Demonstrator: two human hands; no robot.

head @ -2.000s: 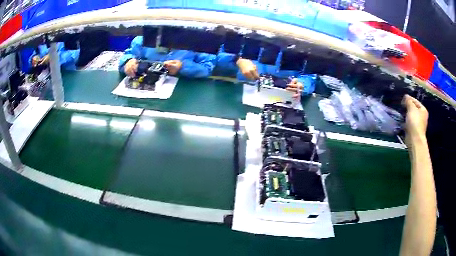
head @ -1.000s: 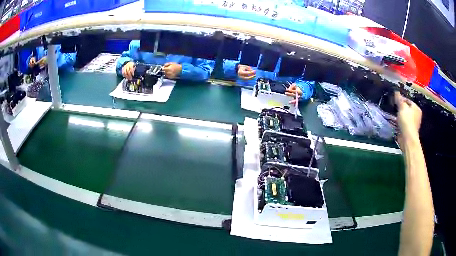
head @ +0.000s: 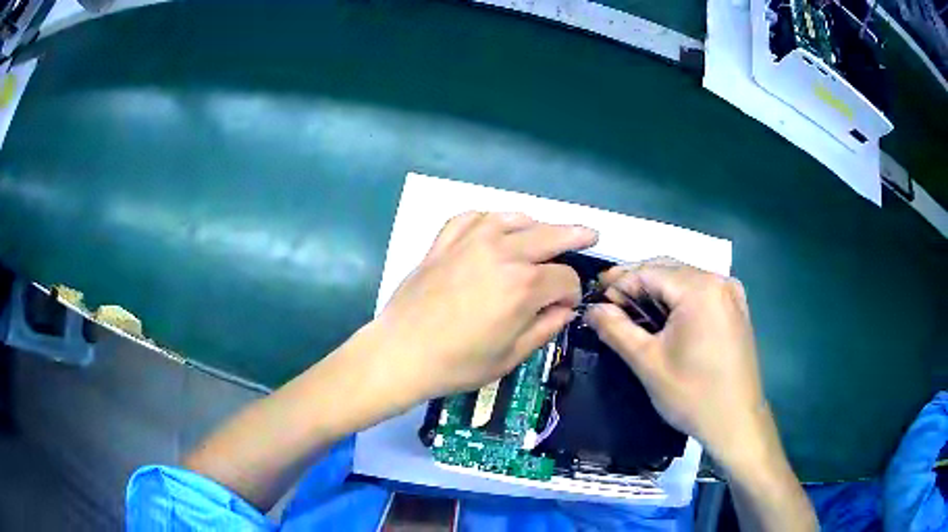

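Observation:
An open white projector unit (head: 624, 486) with a black inside lies on a white sheet (head: 416, 223) on the green bench in front of me. Its green main board (head: 489, 447) is on the left, beside a large black block (head: 613, 416). Thin pale lead wires (head: 548, 418) run at the board's right edge. My left hand (head: 489, 296) reaches over the board, fingertips at the unit's far middle. My right hand (head: 681, 343) is close beside it, thumb and finger pinched over the black part. What the fingertips hold is too small and covered to tell.
Another open white unit (head: 821, 99) sits on a white sheet at the upper right, by the line's metal rail (head: 593, 16). A sheet edge with a yellow patch shows at the far left. A blue sleeve (head: 920, 468) is at the lower right edge.
The view has turned down from the line and overhead shelf to the bench. My right hand has come from the shelf's right side to the unit. My left hand has come into view.

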